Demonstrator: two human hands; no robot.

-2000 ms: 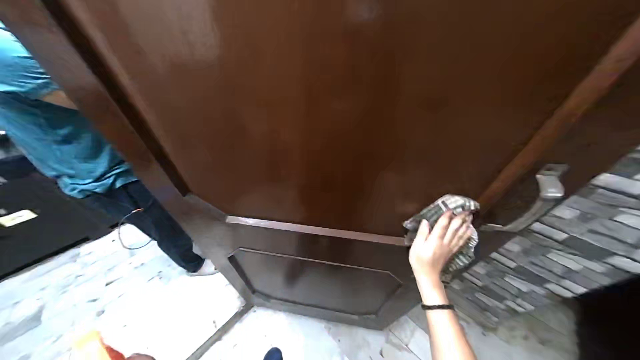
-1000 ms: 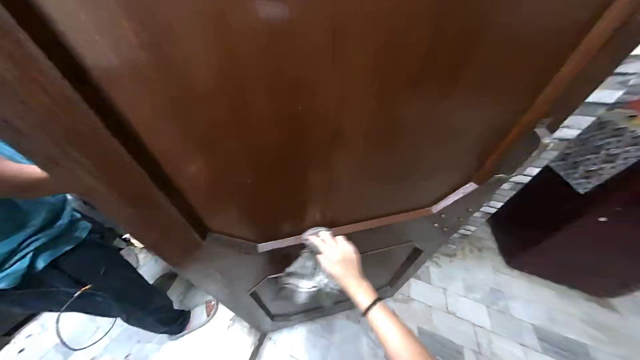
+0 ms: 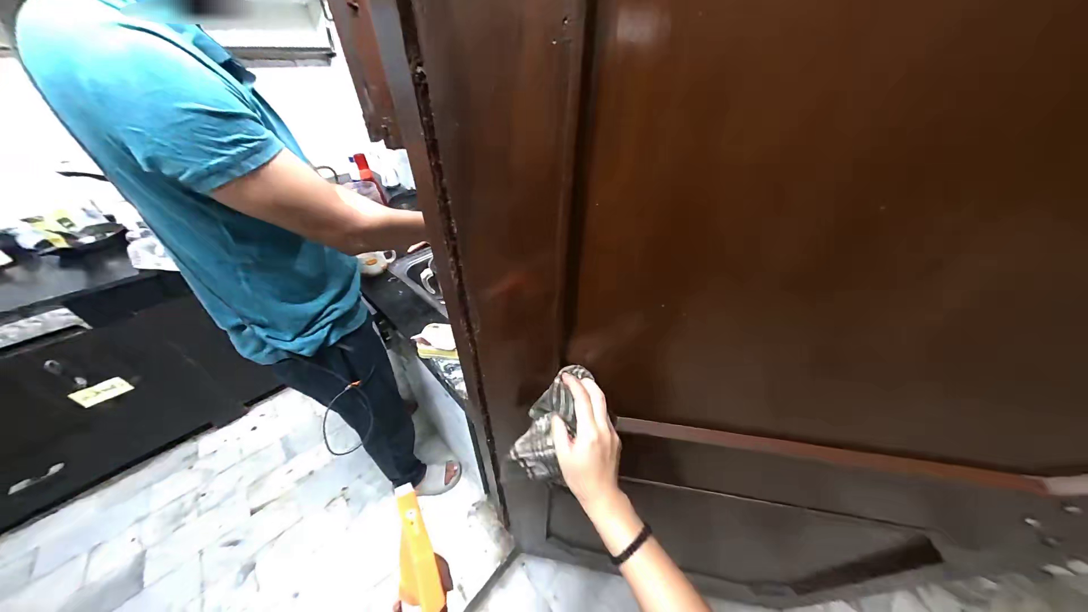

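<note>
My right hand (image 3: 591,446), with a dark band on its wrist, presses a checked cloth (image 3: 544,429) against the brown wooden door (image 3: 782,238). The cloth is bunched under the fingers at the lower left corner of the large panel, where the frame meets the moulding. Low in the view, my left hand (image 3: 442,578) shows only in part, its fingers around a yellow-orange plastic object (image 3: 416,552) with a pale tip. What kind of object this is cannot be told.
A person in a teal shirt (image 3: 204,170) stands left of the door's edge, one arm reaching over a counter with a sink (image 3: 421,276). Black cabinets (image 3: 153,382) line the left side. Pale stone tiles (image 3: 195,501) cover the floor.
My right hand has moved left with the cloth, from near the door handle along the lower moulding to the panel's left corner. The view has swung left, showing more of the person and counter.
</note>
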